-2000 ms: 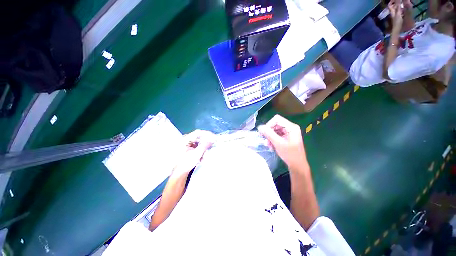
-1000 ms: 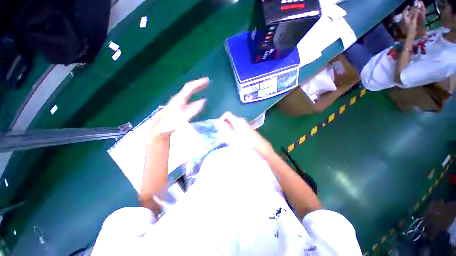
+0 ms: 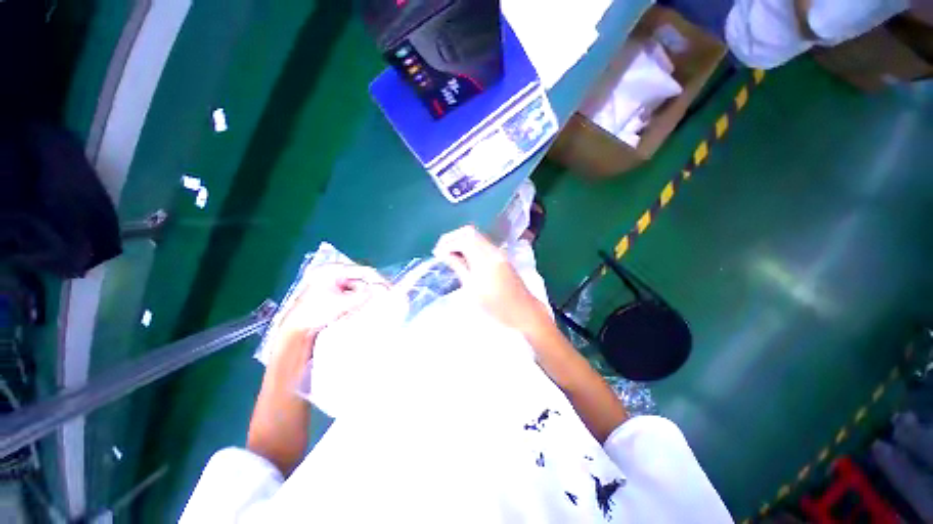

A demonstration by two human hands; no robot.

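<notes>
A clear shrink film bag (image 3: 432, 286) is stretched between my two hands, close in front of my white shirt. My left hand (image 3: 332, 297) pinches its left side, over the whitish bag stack (image 3: 297, 291), which my hand and shirt partly cover. My right hand (image 3: 479, 268) holds the right side of the bag. A black retail box (image 3: 447, 53) stands on the blue top of the weighing scale (image 3: 491, 144), ahead of my hands; its top is cut off by the frame edge.
A metal arm (image 3: 153, 360) reaches from the left to the bag stack. White sheets (image 3: 558, 33) lie beyond the scale. An open carton (image 3: 604, 149) with white contents and a round black stool (image 3: 645, 341) are on the right. Another person's white sleeve (image 3: 765, 31) shows at top right.
My left hand was raised and open over the bag stack; it is now lower and grips the film. The view has shifted, bringing the black stool into sight.
</notes>
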